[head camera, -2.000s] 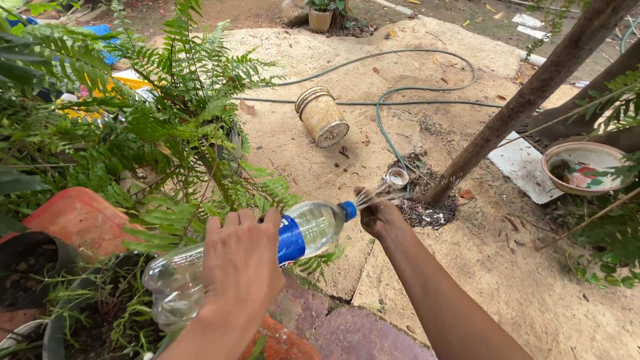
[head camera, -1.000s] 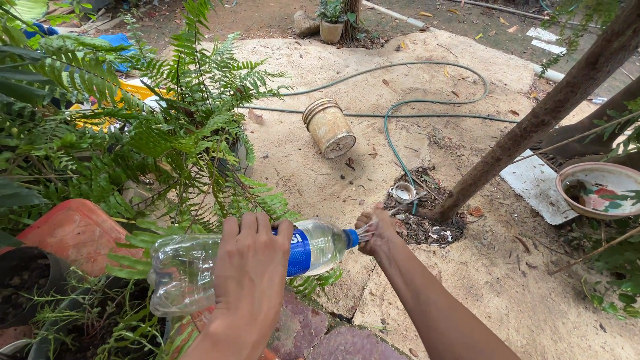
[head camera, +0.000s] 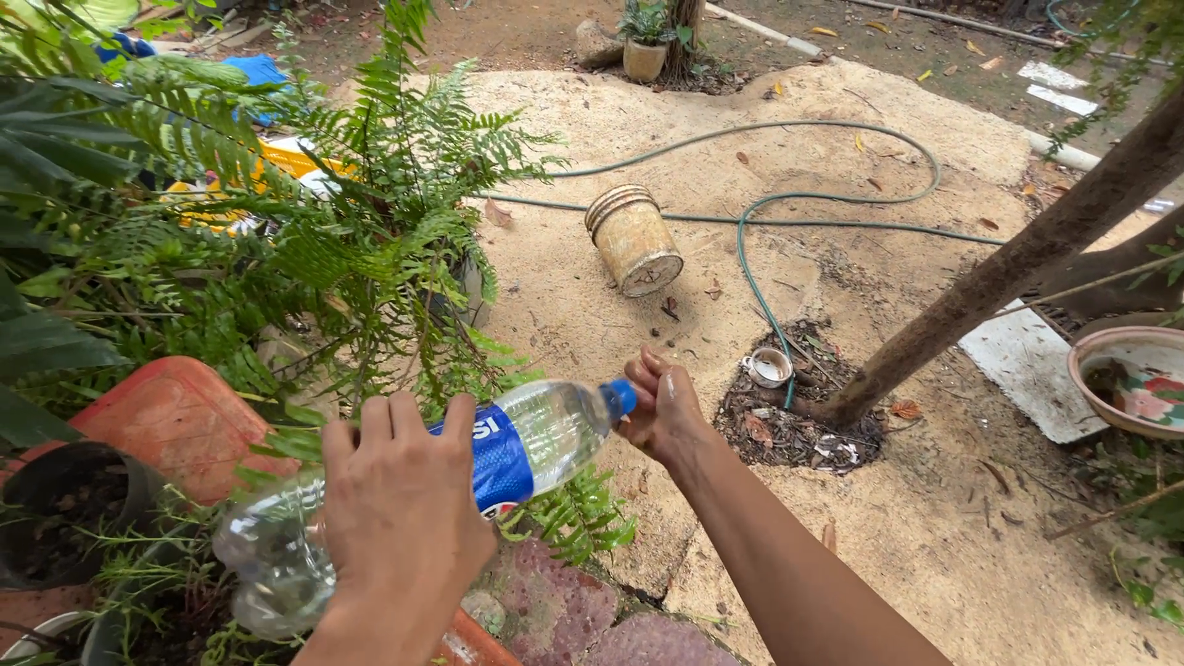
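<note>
A clear plastic Pepsi bottle (head camera: 555, 433) with a blue label lies nearly level in front of me, its blue cap (head camera: 618, 398) on and pointing right. My left hand (head camera: 398, 499) grips the bottle's body from above, covering part of the label. Some clear liquid shows near the neck. Just right of the cap is my right hand (head camera: 664, 407), its fingers curled and wet-looking; whether they touch the cap or hold anything cannot be told.
Ferns (head camera: 388, 231) and pots, one black (head camera: 74, 513), crowd the left. Beyond the hands, a dirty bucket (head camera: 635, 240) lies tipped on concrete near a green hose (head camera: 758, 277). A metal cup (head camera: 768, 367) sits by a slanting trunk (head camera: 999, 268). At right is a basin (head camera: 1128, 379).
In both earlier frames thin streams of water run from the cap onto my right hand; no streams show now. The left hand keeps its grip on the bottle.
</note>
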